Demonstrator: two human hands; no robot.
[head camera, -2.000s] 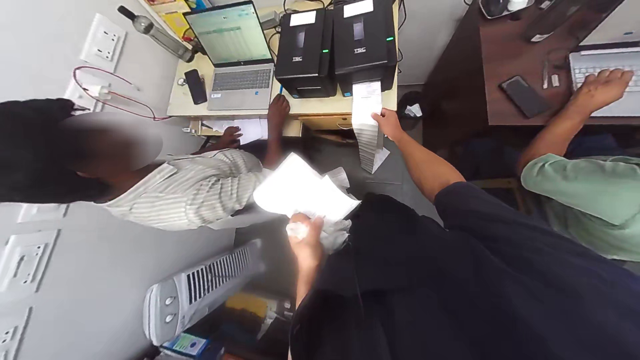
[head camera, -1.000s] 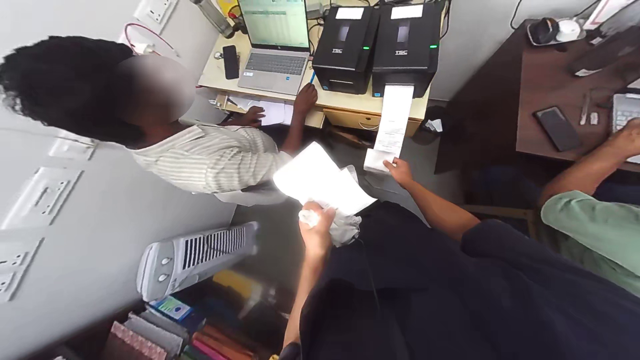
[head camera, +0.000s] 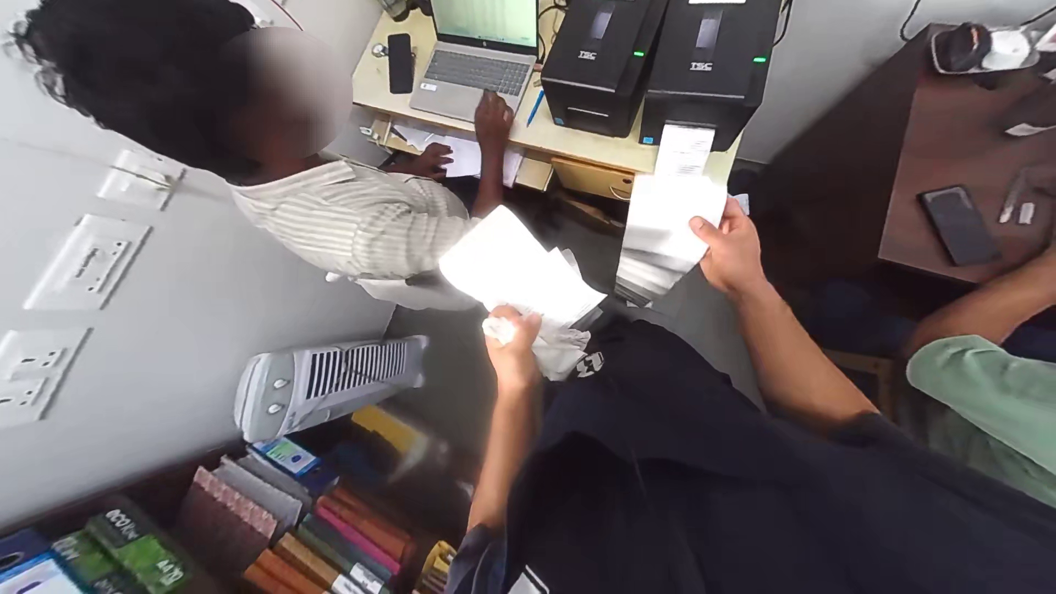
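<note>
My left hand (head camera: 513, 351) is closed around a bundle of white paper sheets (head camera: 521, 268), with crumpled white material (head camera: 559, 351) bunched at its lower edge. My right hand (head camera: 733, 246) pinches the right edge of a folded strip of white printed labels (head camera: 670, 223). That strip runs up to the front slot of the right black TSC label printer (head camera: 707, 70); its lower folds hang in a fanned stack. A second black label printer (head camera: 601, 66) stands just left of it. Bright glare hides any print on the sheets in my left hand.
A person in a striped shirt (head camera: 355, 219) works at a laptop (head camera: 478, 74) on the wooden desk (head camera: 565, 139). Another person's green sleeve (head camera: 982, 396) is at right, by a brown table (head camera: 932, 181) with a phone (head camera: 959, 224). A white tower appliance (head camera: 330, 384) and several files (head camera: 330, 536) are lower left.
My right hand held the strip close below the printer two seconds ago; now it holds wider, overlapping folds lower down. My left hand keeps its paper bundle. The view has shifted.
</note>
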